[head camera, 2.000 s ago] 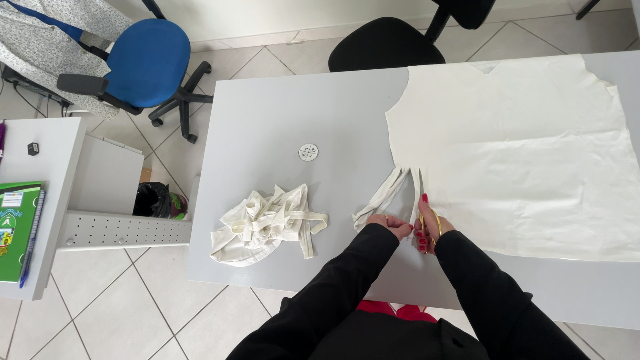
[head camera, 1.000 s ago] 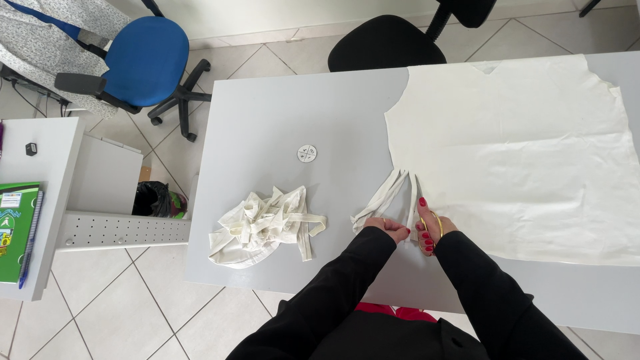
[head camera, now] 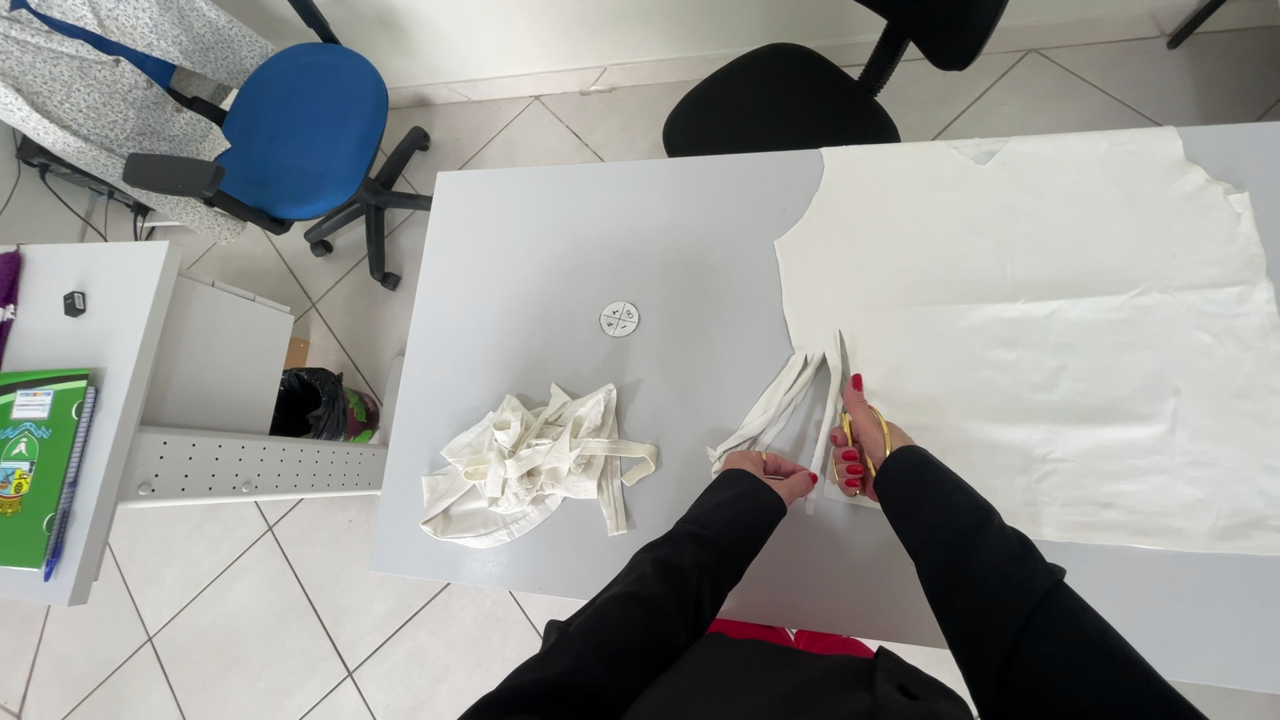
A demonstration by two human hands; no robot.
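Note:
A large cream fabric piece (head camera: pixel 1020 370) lies flat over the right part of the grey table (head camera: pixel 520 250). My right hand (head camera: pixel 862 440) grips gold-handled scissors (head camera: pixel 843 352), blades pointing away from me at the fabric's left edge. Beside it, my left hand (head camera: pixel 780 474) pinches the near end of a narrow fabric strip (head camera: pixel 829 415) that runs up to the blades. Several cut strips (head camera: pixel 768 412) lie just left of the scissors, against my left hand. A crumpled heap of cream fabric scraps (head camera: pixel 525 465) rests farther left.
A round white marked disc (head camera: pixel 619 319) lies above the scraps. Behind the table stands a black chair (head camera: pixel 780 100); a blue office chair (head camera: pixel 305 130) is at upper left. A side desk (head camera: pixel 110 330) holds a green notebook (head camera: pixel 35 460) and pen. A lined bin (head camera: pixel 320 405) stands between the tables.

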